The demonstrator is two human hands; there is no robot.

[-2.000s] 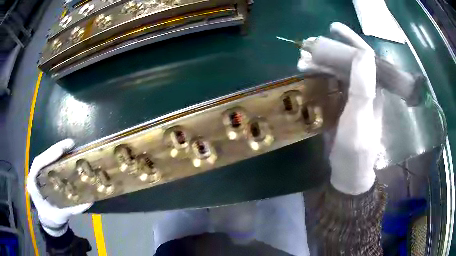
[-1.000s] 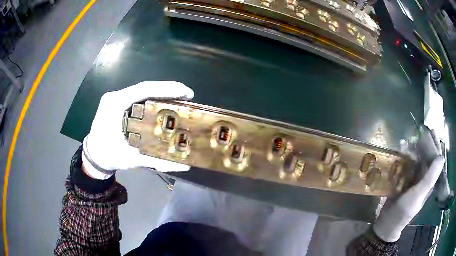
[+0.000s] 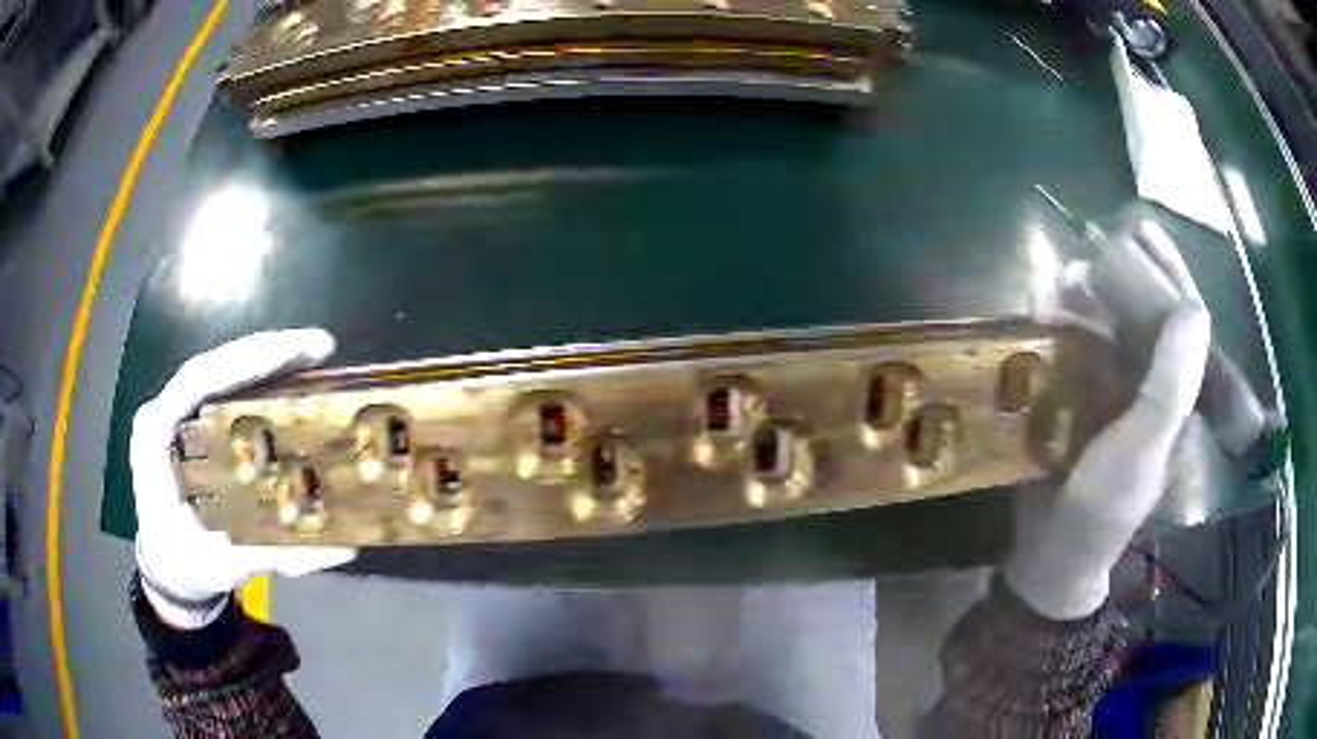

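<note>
A long brass-coloured metal housing [image 3: 650, 448] lies across the front of the green mat, its broad face with staggered raised rings up. My left hand [image 3: 195, 469], in a white glove, grips its left end, thumb and fingers on the two long edges. My right hand [image 3: 1134, 419], gloved and slightly blurred, is at the right end and holds the grey dispensing syringe [image 3: 1231, 404]. The syringe's thin needle [image 3: 1059, 207] points up and left, clear of the housing. The right hand partly hides the housing's right end; whether it touches it is unclear.
More brass-coloured housings [image 3: 563, 65] stand at the back of the green bench mat [image 3: 578, 246]. A white sheet [image 3: 1173, 137] lies at the back right. A blue bin [image 3: 1148, 693] is below right. A yellow floor line [image 3: 109, 274] runs along the left.
Since the last frame the view has shifted and the housing appears nearly level, no longer sloping down to the right. Earlier it sloped up to the right. The syringe and needle show more clearly again.
</note>
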